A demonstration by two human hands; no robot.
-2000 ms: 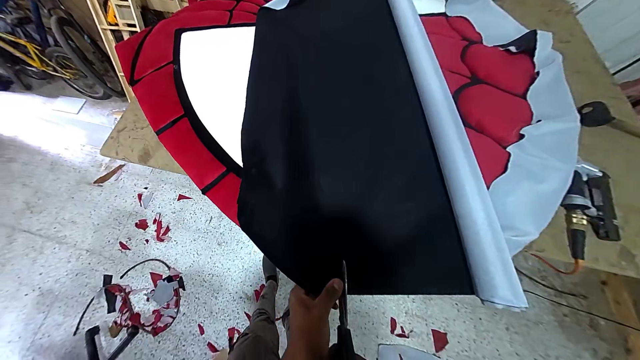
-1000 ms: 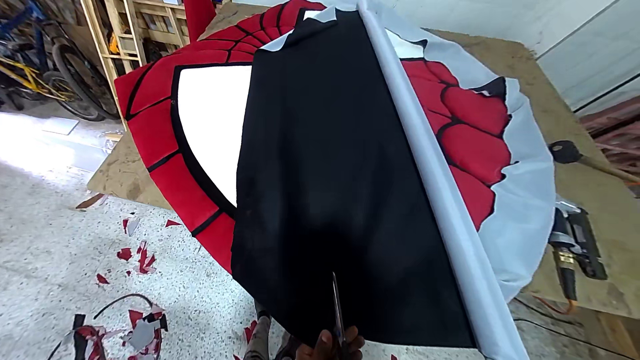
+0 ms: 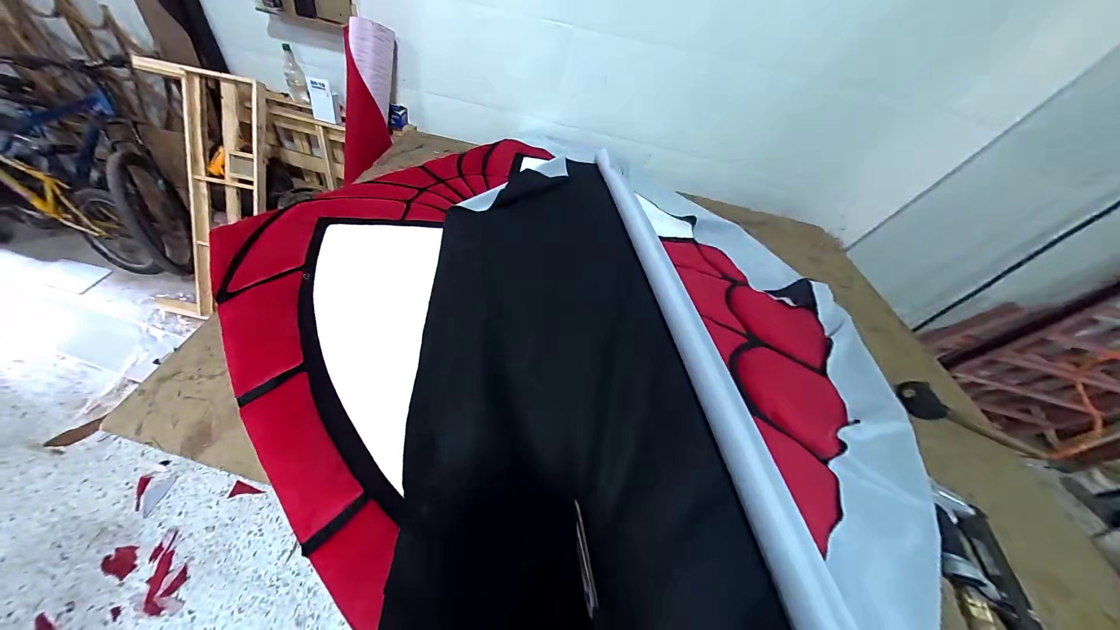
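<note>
A black fabric sheet (image 3: pixel 542 350), its right part rolled into a tube with a pale grey backing (image 3: pixel 700 367), lies over a round red, white and black padded piece (image 3: pixel 271 420). The narrow metal blade of a cutting tool, likely scissors (image 3: pixel 584 560), shows against the lower part of the black sheet. Neither of my hands is in view; whatever holds the tool is below the frame. Grey backing fabric (image 3: pixel 884 507) spreads under the red padded shapes (image 3: pixel 783 359) on the right.
A brown work table (image 3: pixel 184 394) bears the pieces. At its right edge lie a power tool (image 3: pixel 971 551) and a black-headed tool (image 3: pixel 923 401). Red scraps (image 3: pixel 162 577) litter the speckled floor. Bicycles (image 3: pixel 96 166), a wooden frame (image 3: pixel 201 175) and a red roll (image 3: pixel 363 96) stand behind.
The view has tilted up toward the wall. The hand seen at the tool near the bottom edge in the earlier frames is out of view now.
</note>
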